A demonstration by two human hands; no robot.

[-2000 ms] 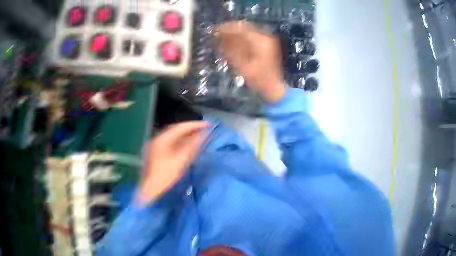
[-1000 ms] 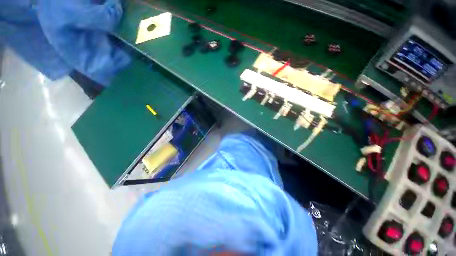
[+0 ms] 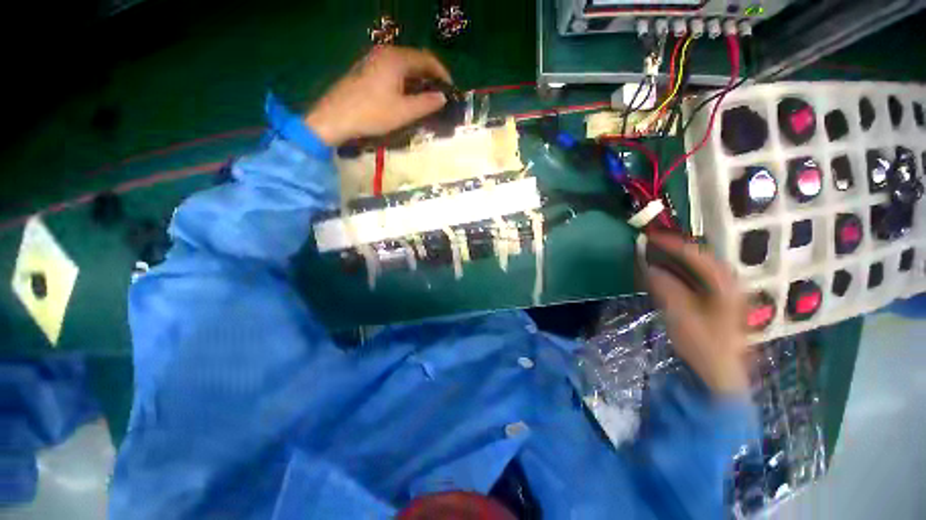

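Note:
My left hand [image 3: 381,100] is at the back of the cream rear strip [image 3: 432,165], fingers curled around a dark shape at the strip's right part; whether it grips a module cannot be told. The white front strip [image 3: 432,215] lies nearer my body, with small black contact stations and pale tape tabs. My right hand [image 3: 701,310] is blurred, between the wire bundle and the foam tray [image 3: 777,220]; a dark patch shows between its fingers, module or shadow. The tray's pockets hold black and red-faced modules [image 3: 808,179].
The grey power supply [image 3: 660,12] stands at the back, with red, yellow and black leads [image 3: 658,168] running down. A clear blister tray [image 3: 782,437] lies below the foam tray. A diamond-shaped card [image 3: 46,279] is far left. Two small multicoloured parts [image 3: 450,20] lie at the back.
The view has swung, and the fixture and foam tray appear more level. Both hands, out of view one second ago, are now over the bench, the left at the rear strip and the right near the tray.

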